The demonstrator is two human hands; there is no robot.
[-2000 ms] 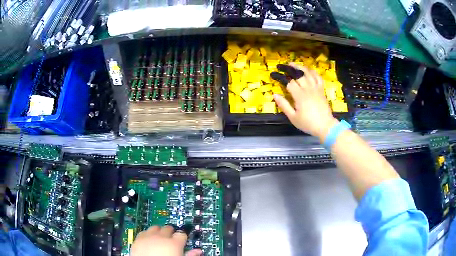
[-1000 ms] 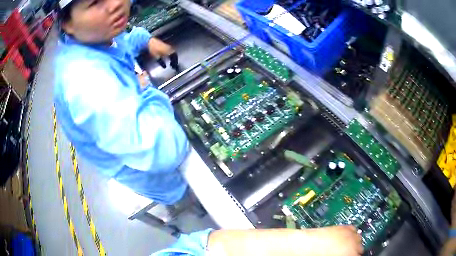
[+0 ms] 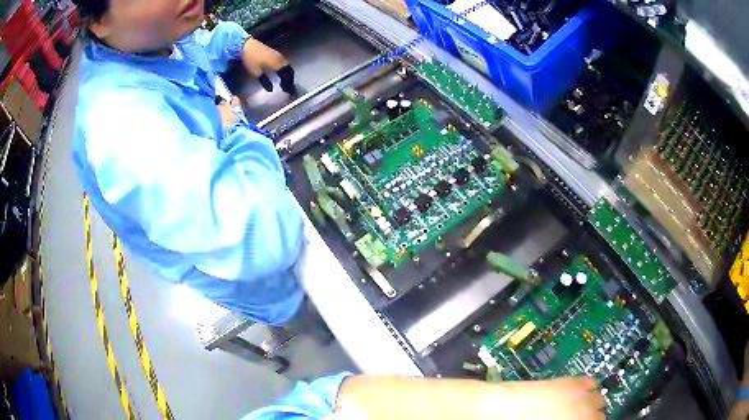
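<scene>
The near green circuit board (image 3: 558,328) lies in its black carrier at the lower right, with one yellow block capacitor (image 3: 521,333) and two pale-topped cans (image 3: 573,279) on it. My left hand (image 3: 579,399) is over the board's lower edge; its fingertips are hidden, so I cannot tell whether it holds anything. My right hand (image 3: 733,361) shows only as a dim sliver at the right edge, beside the yellow capacitors (image 3: 742,287); its fingers cannot be made out.
A second board (image 3: 427,180) lies in a carrier farther up the line. A person in a blue smock (image 3: 181,180) stands at the left. A blue bin (image 3: 526,70) and a tan stack of small modules (image 3: 669,213) are behind the rail. Narrow green strips (image 3: 628,246) lie along it.
The view has swung left from the bins to the co-worker and upstream carriers. My right hand, earlier over the yellow capacitors with fingers visible, is now mostly cut off. My left hand stays at the board.
</scene>
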